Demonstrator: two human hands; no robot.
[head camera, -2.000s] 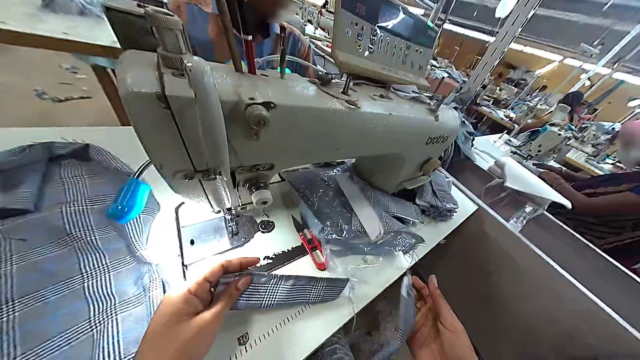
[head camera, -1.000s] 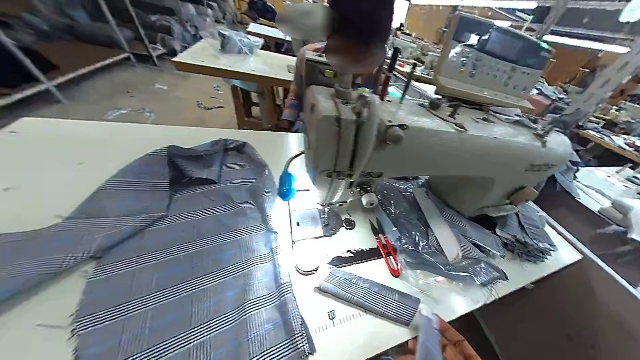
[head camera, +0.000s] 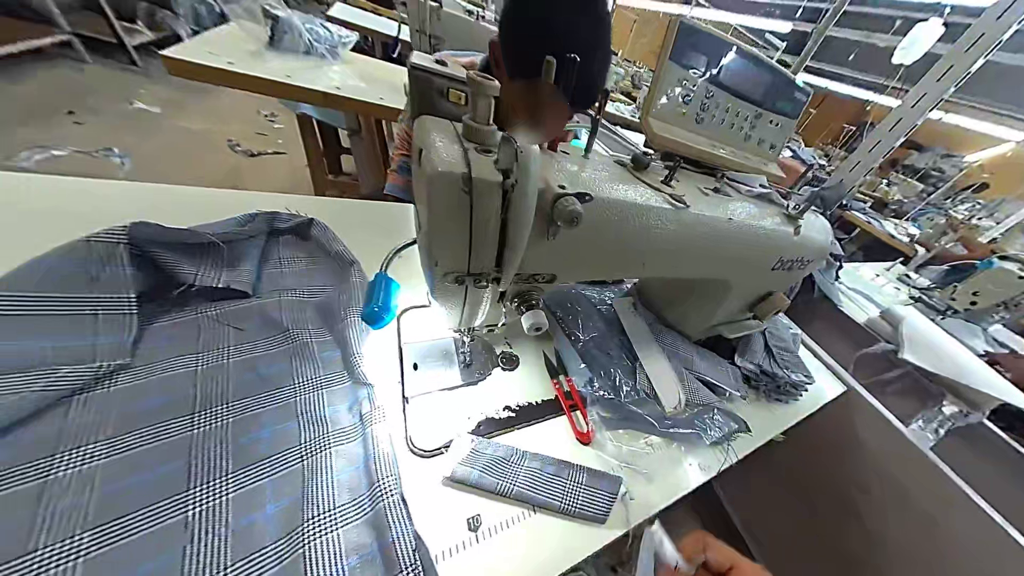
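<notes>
At the bottom edge, partly cut off, my right hand (head camera: 712, 554) has its fingers on a small pale strip (head camera: 662, 549), probably cloth. My left hand is out of view. A folded plaid cuff-like fabric piece (head camera: 538, 478) lies on the sewing table beside red-handled thread snips (head camera: 574, 404). Above them stands a Brother sewing machine (head camera: 640, 232), its presser foot (head camera: 466, 344) over the metal needle plate (head camera: 432, 366). A grey plaid garment with a collar (head camera: 240, 384) is spread out at the left.
A blue-capped lamp (head camera: 381, 301) is at the machine's left. Plastic-wrapped plaid fabric (head camera: 600, 344) and a pale flat template (head camera: 650, 354) lie under the arm. A control panel (head camera: 724, 88) tops the machine. Behind it a person (head camera: 552, 72) faces this way; another table (head camera: 296, 68) stands farther back.
The plaid piece, held by my left hand two seconds ago, now lies on the table. My left hand has left the view. My right hand is lower, at the bottom edge. The view has swung left.
</notes>
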